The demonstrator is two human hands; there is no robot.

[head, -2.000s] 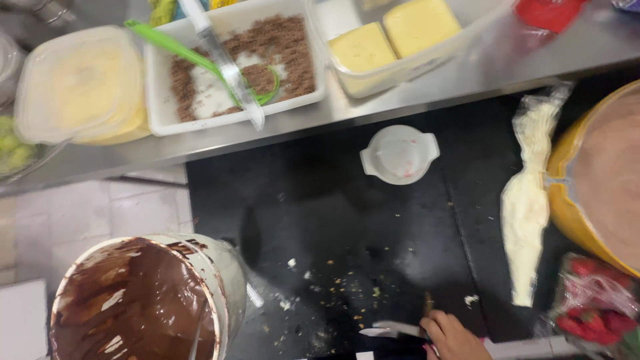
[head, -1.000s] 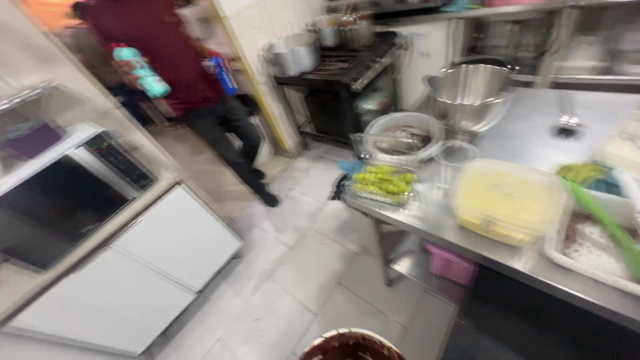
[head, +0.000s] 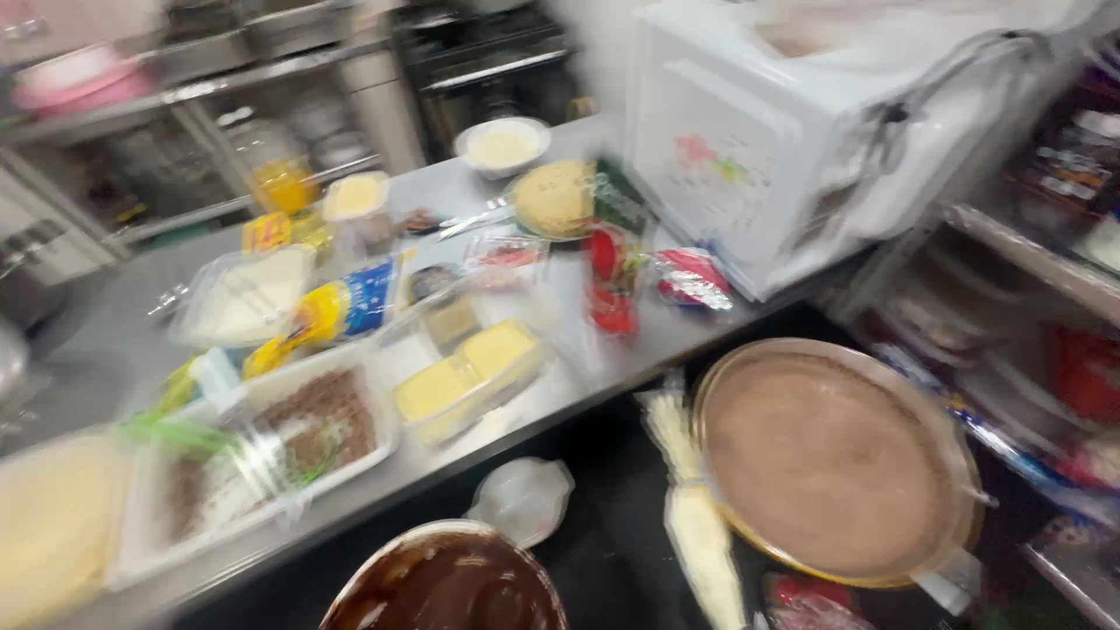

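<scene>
Neither of my hands shows in the head view now. At the bottom is a bucket of melted chocolate, cut off by the frame edge. Just behind it a small white bowl with tab handles rests on the black surface. A filled piping bag lies against the left side of a large round tub of light brown cream. Packed strawberries sit at the bottom edge, partly cut off. The picture is blurred.
A steel counter holds a white tray of brown crumbs, a container with yellow blocks, a lidded yellow tub, a plate of round flatbreads and a white appliance. Shelves with packets stand at the right.
The view has swung widely. Two seconds ago a hand was beside a knife at the bottom edge; no hand shows now. The chocolate bucket now appears closer to the small white bowl.
</scene>
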